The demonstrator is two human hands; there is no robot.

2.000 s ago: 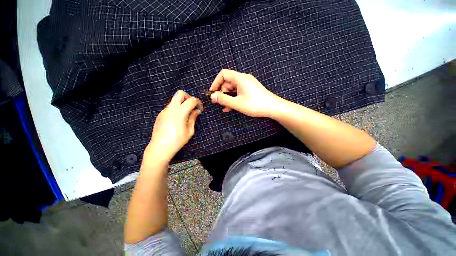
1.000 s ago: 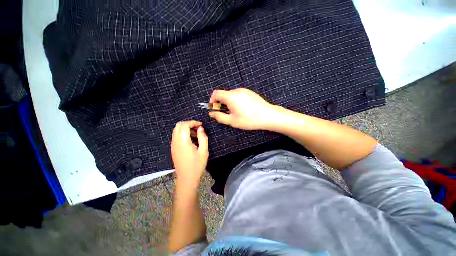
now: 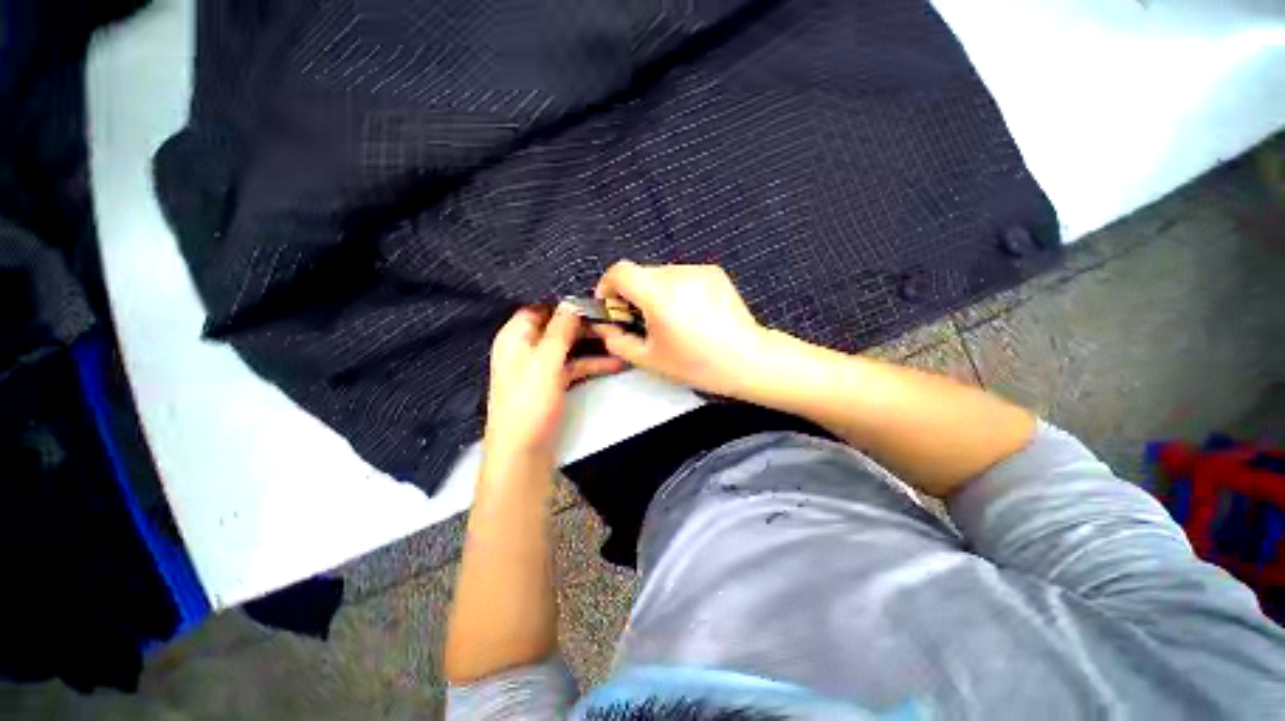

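The dark checked garment [image 3: 789, 183] lies over the white table, its front edge towards me, with two dark buttons [image 3: 1016, 241] near its right corner. My left hand [image 3: 531, 378] is at the front edge, fingertips pinching the cloth there. My right hand [image 3: 688, 323] is closed around the thread snips [image 3: 620, 313]. Their silvery tip reaches to my left fingertips. I cannot tell whether a thread lies between the blades.
The white table top [image 3: 268, 465] shows left of the garment and below my hands. Dark garments [image 3: 57, 493] hang at the left beside a blue edge [image 3: 141, 493]. A red-and-blue object [image 3: 1223, 507] stands on the floor at right.
The front edge near my hands has been drawn up and away from me, baring white table below it. My left hand has moved up slightly and now meets the snips' tip.
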